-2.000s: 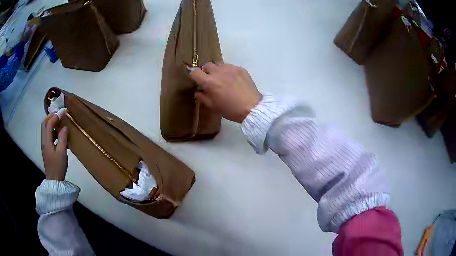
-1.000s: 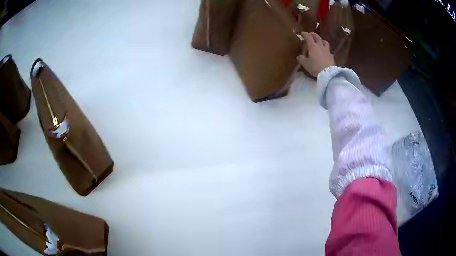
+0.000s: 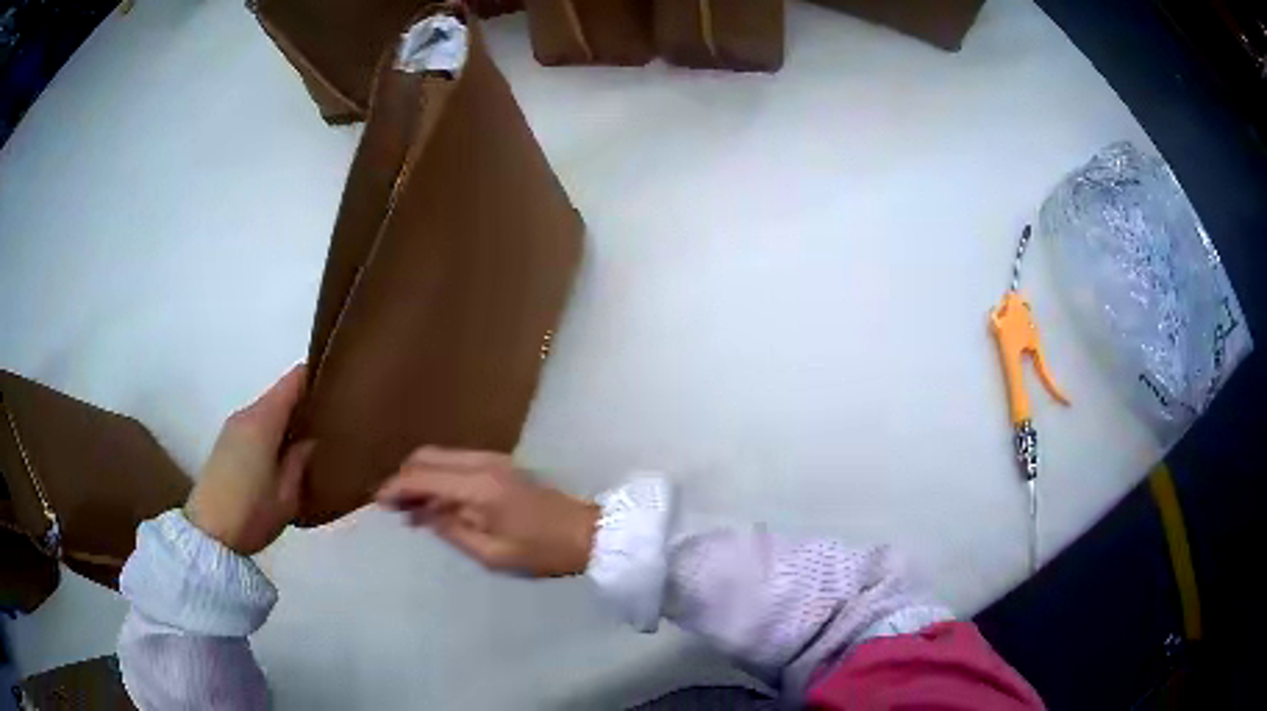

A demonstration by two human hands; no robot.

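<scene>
A brown handbag [image 3: 459, 264] is tilted over the white table in front of me, with its zipper line along the left side and white tissue [image 3: 432, 46] at its top corner. A tiny gold piece shows on its right edge. My left hand [image 3: 254, 465] holds the bag's lower left corner, fingers partly hidden behind it. My right hand [image 3: 486, 511] is at the bag's lower edge, blurred, fingers bent together; I cannot tell whether it touches the bag.
An orange air blow gun [image 3: 1019, 361] with a thin hose lies at the right, beside a pile of clear plastic bags [image 3: 1146, 285] at the white table's [image 3: 820, 347] edge. Brown bags stand along the back [image 3: 720, 31]. Another brown bag [image 3: 104, 479] is at the left.
The view has shifted. My right hand has left the bags at the back and is now low by a handbag in front of me. My left hand is back in view, holding that bag.
</scene>
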